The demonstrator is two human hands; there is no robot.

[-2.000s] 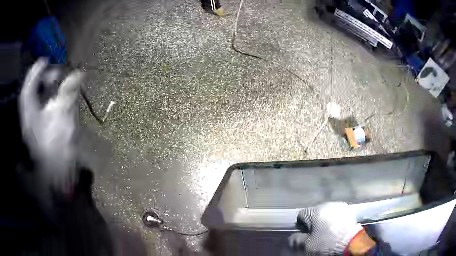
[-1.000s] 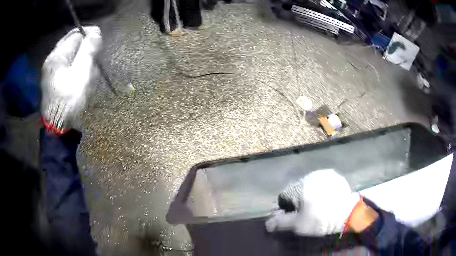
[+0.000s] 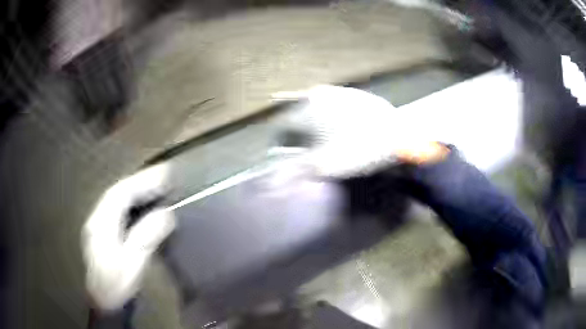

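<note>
The long grey housing [image 3: 257,238] lies slantwise across the middle, its open side away from me and its right outer face glaring white. My left hand [image 3: 128,234], in a white knitted glove, is at the housing's left end, fingers curled round the rim there. My right hand [image 3: 353,132], gloved and overexposed, is on the near rim at the middle, fingers over the edge. Its orange-red cuff and blue sleeve show. The whole frame is blurred, so finger contact is not sharp.
The floor [image 3: 276,51] shows beyond the housing, with a short dark line on it. A person's dark-clad leg and patterned top [image 3: 83,32] are at the upper left, blurred. A bright white shape [image 3: 574,78] is at the right edge.
My left hand has come down from the upper left to the housing's left end. The housing appears higher in view and more slanted, with my right hand still on its rim. The other person appears nearer.
</note>
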